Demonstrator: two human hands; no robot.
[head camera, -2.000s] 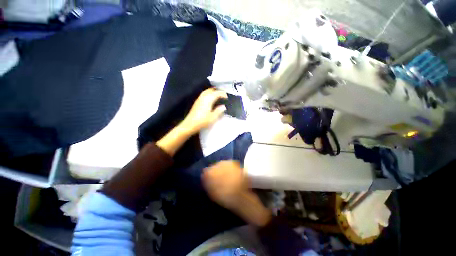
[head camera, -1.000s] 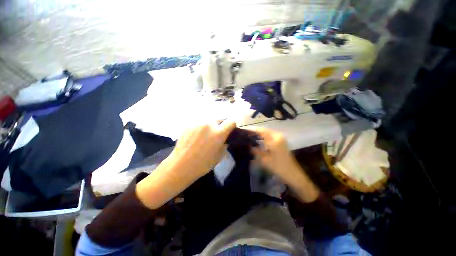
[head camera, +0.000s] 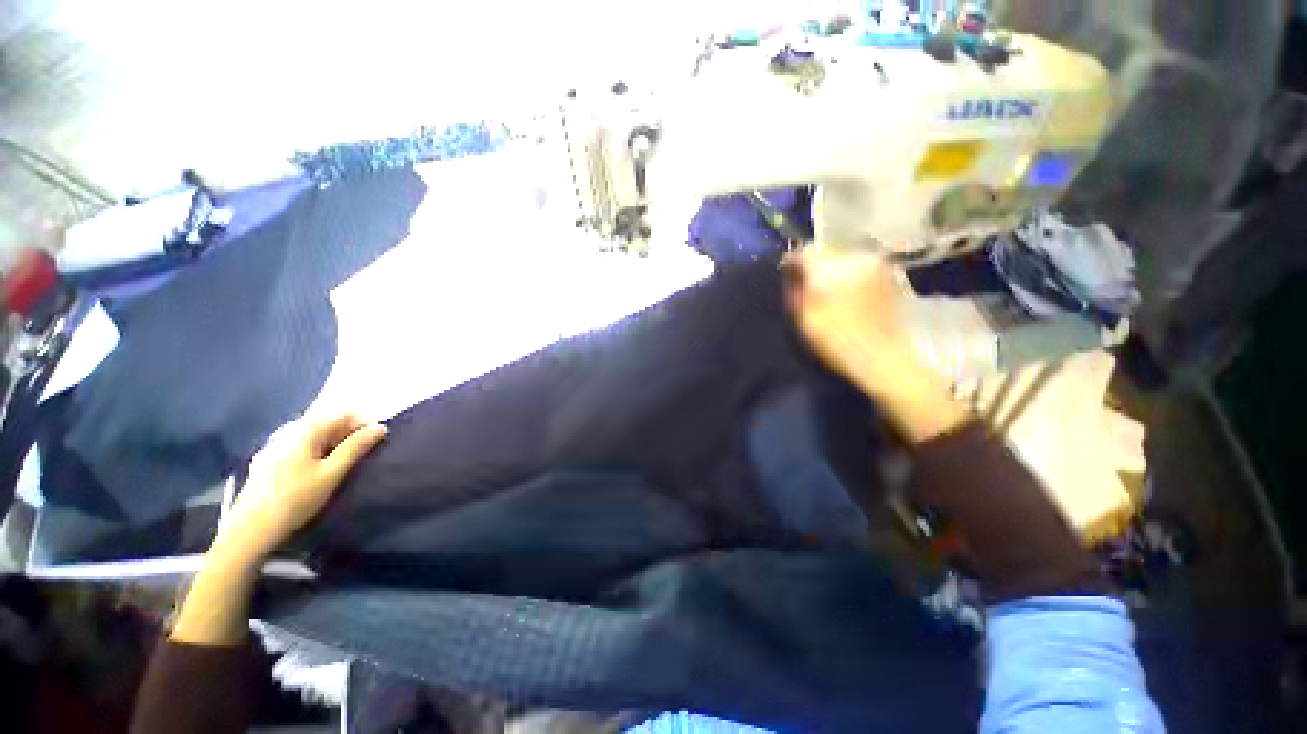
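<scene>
A large dark navy garment panel is stretched across the front of the white table and hangs down over its edge. My left hand grips its left end. My right hand grips its upper right corner, in front of the sewing machine. A pale blue patch of cloth shows in the panel below my right hand. The white sewing machine stands behind, its needle area free of the panel.
Another dark panel lies at the left on the white table. A dark blue bundle lies under the machine arm. Crumpled cloth lies at the right, above a container of pale cloth. A grey bin edge is lower left.
My hands have moved far apart, the left to the left and the right up and rightward. The dark cloth bunched between them is now spread wide.
</scene>
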